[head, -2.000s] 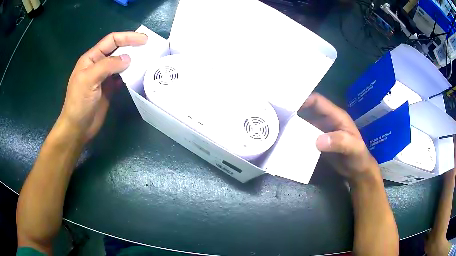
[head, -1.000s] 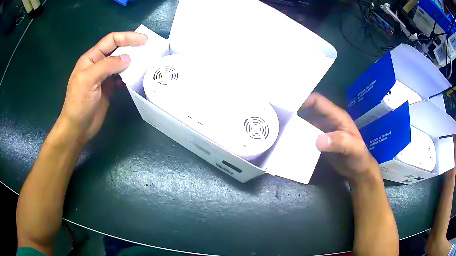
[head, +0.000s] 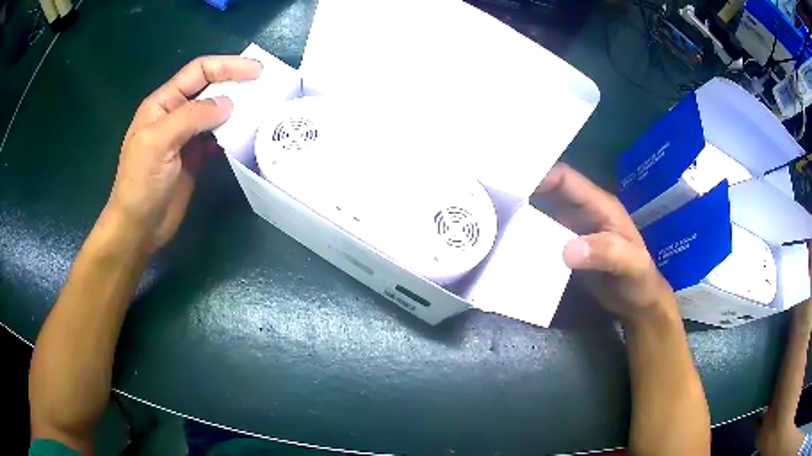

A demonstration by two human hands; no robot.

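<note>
An open white retail box (head: pixel 343 258) stands slantwise on the dark green mat, its large lid (head: pixel 445 80) raised at the far side. A white oval device (head: pixel 378 187) with a ring-shaped grille near each end fills it. My left hand (head: pixel 174 142) holds the left side flap between thumb and fingers. My right hand (head: pixel 610 245) is at the right side flap (head: pixel 525 267), thumb on its outer edge and fingers behind it. Both flaps are spread outward. Some fingertips are hidden behind the flaps.
Two open boxes with blue lids (head: pixel 663 160) and devices inside stand at the right. Another person's forearm (head: pixel 788 383) shows at the lower right edge. Cables and a blue-and-white pile (head: pixel 766 36) lie at the upper right. The green table mat (head: pixel 267 356) curves towards me.
</note>
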